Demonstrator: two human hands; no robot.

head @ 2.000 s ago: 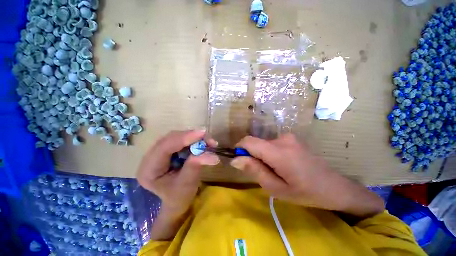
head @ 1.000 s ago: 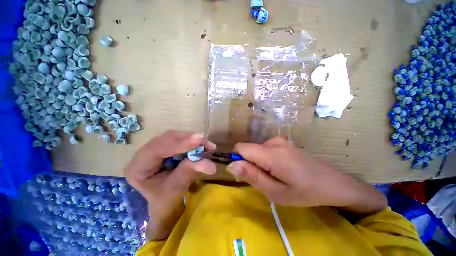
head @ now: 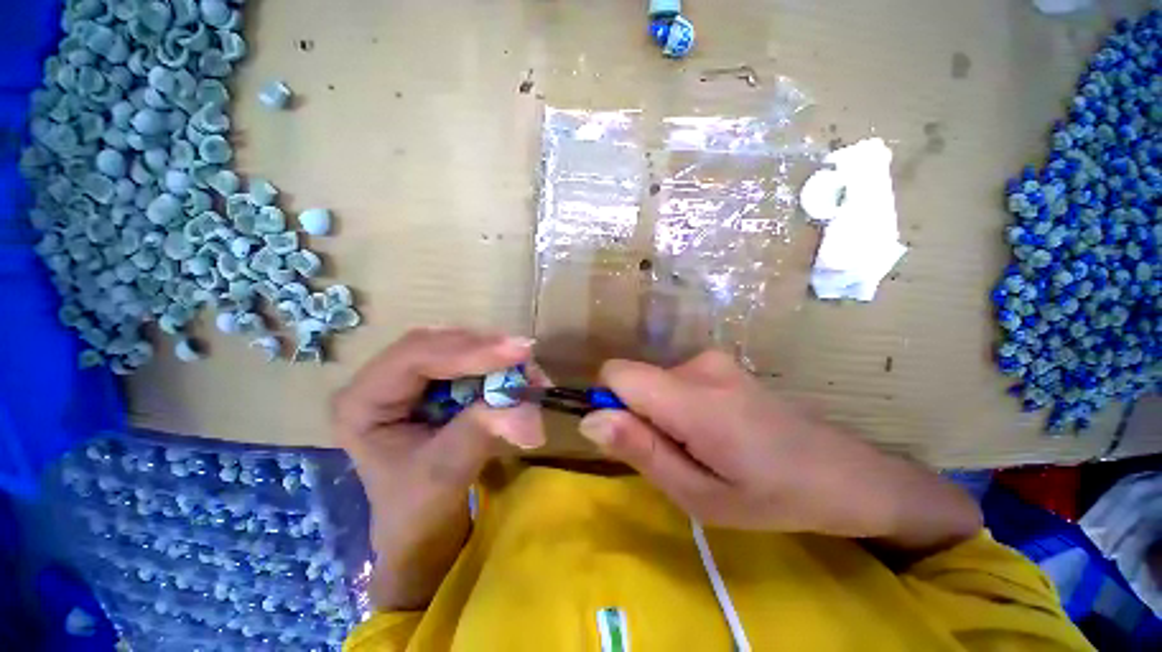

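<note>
My left hand (head: 440,414) holds a small blue-and-white toy head (head: 505,387) between thumb and fingertips, in front of the yellow top. Something dark and blue shows in the palm behind it; I cannot tell what. My right hand (head: 714,439) grips a slim knife (head: 576,399) with a blue-black handle. Its tip points left and reaches the piece; whether it touches cannot be told. A glossy clear plastic sheet (head: 593,191) lies flat on the cardboard beyond my hands.
Pale cups (head: 166,210) lie piled at the left, a dense blue-grey pile (head: 1096,242) at the right. A white scrap (head: 860,223) lies beside the sheet. A blue-and-white piece (head: 672,35) is at the far edge. A clear blister tray (head: 210,541) is at the lower left.
The toy head looks turned between my left fingertips, with more white showing. My left hand has shifted slightly left from the earliest frame. The knife stays in my right hand.
</note>
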